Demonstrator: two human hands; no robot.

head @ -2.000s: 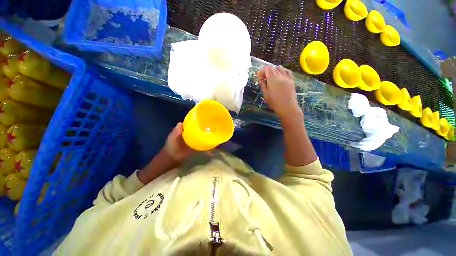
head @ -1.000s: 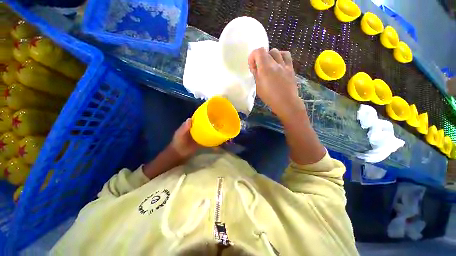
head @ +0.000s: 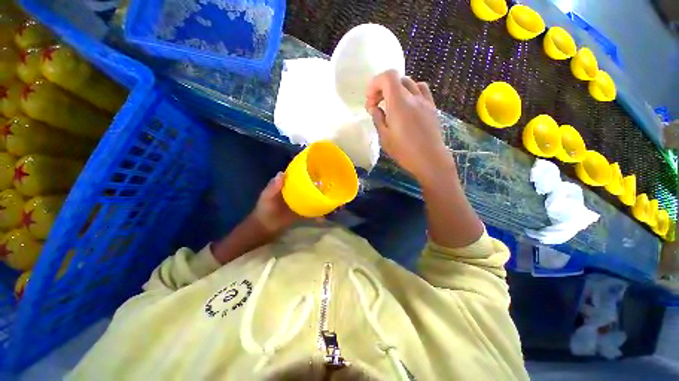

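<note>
My left hand (head: 274,207) holds a yellow shell (head: 320,180), its hollow opening facing up and to the right; whether more shells are nested in it I cannot tell. My right hand (head: 406,123) is at the right edge of the white bowl (head: 368,63), fingers bent, thumb and fingertips near its rim; whether it grips anything is unclear. The bowl rests on a white cloth (head: 307,100) on the conveyor's side ledge. The held shell is below the cloth, in front of my body.
Yellow shells (head: 499,105) lie in rows on the dark mesh belt (head: 439,45). A crumpled white cloth (head: 563,208) lies on the ledge (head: 484,175) at right. A blue crate (head: 123,178) with star-printed yellow shells is at left. A shallow blue tray (head: 205,61) is at upper left.
My right hand has moved from the ledge to the bowl's edge. The shell in my left hand has tilted a little. The belt shells have shifted slightly in view.
</note>
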